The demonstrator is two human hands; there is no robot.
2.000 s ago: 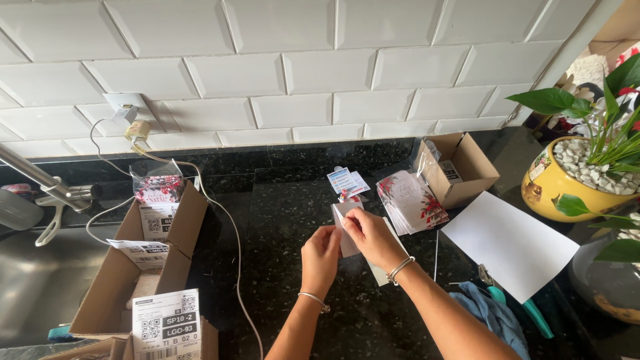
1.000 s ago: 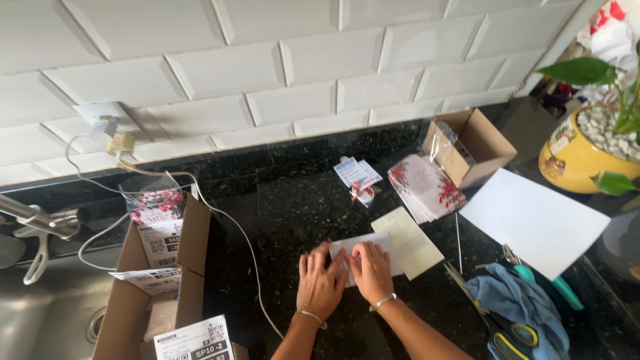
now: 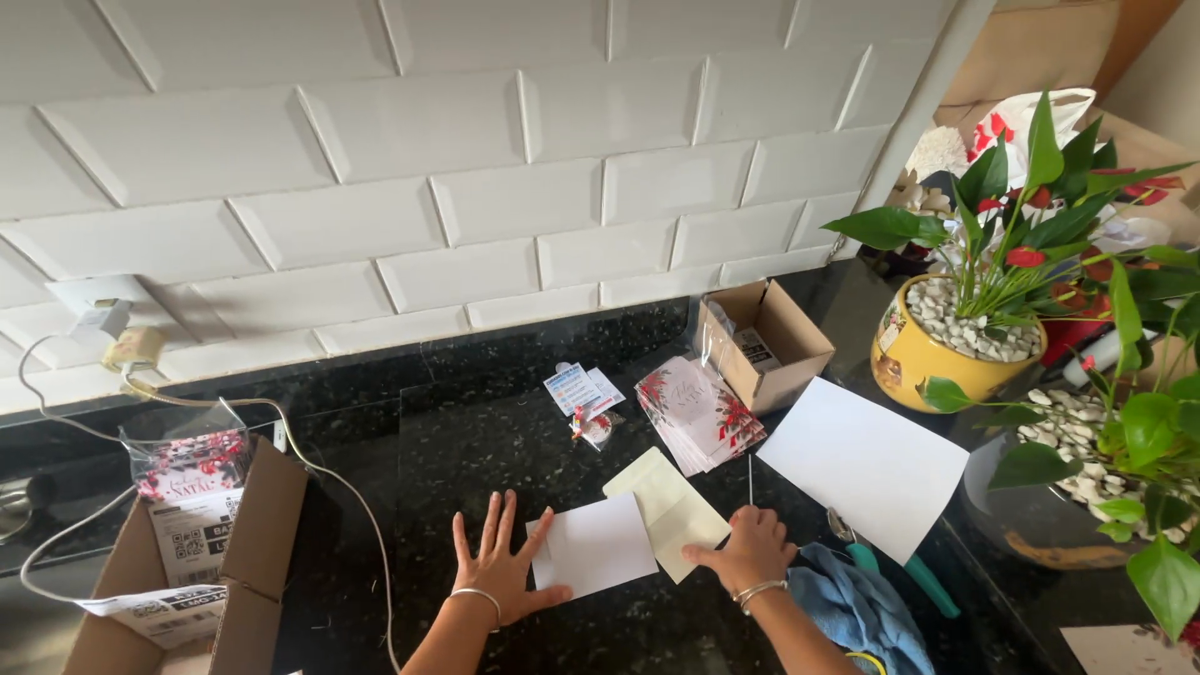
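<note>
My left hand (image 3: 504,562) lies with fingers spread at the left edge of a white paper piece (image 3: 600,544), thumb on its lower edge. My right hand (image 3: 746,555) is at the lower right of a cream paper piece (image 3: 667,511), thumb on its corner, the other fingers bent beside a thin white stick (image 3: 750,480); whether they hold the stick is unclear. The white piece slightly overlaps the cream one. Beyond them lie small printed cards (image 3: 574,388) with a small plastic-wrapped item (image 3: 594,427), and a stack of floral printed cards (image 3: 696,412).
An open cardboard box (image 3: 769,347) stands behind the stack. A white sheet (image 3: 862,469), teal-handled tool (image 3: 933,586) and blue cloth (image 3: 858,609) are at right, near a yellow plant pot (image 3: 956,347). At left, a long box (image 3: 253,553) holds labelled packets beside a cable (image 3: 370,506).
My hands have moved apart; the right has shifted rightward from the white paper to the cream paper. Two seconds ago both hands were together on paper. The view has shifted.
</note>
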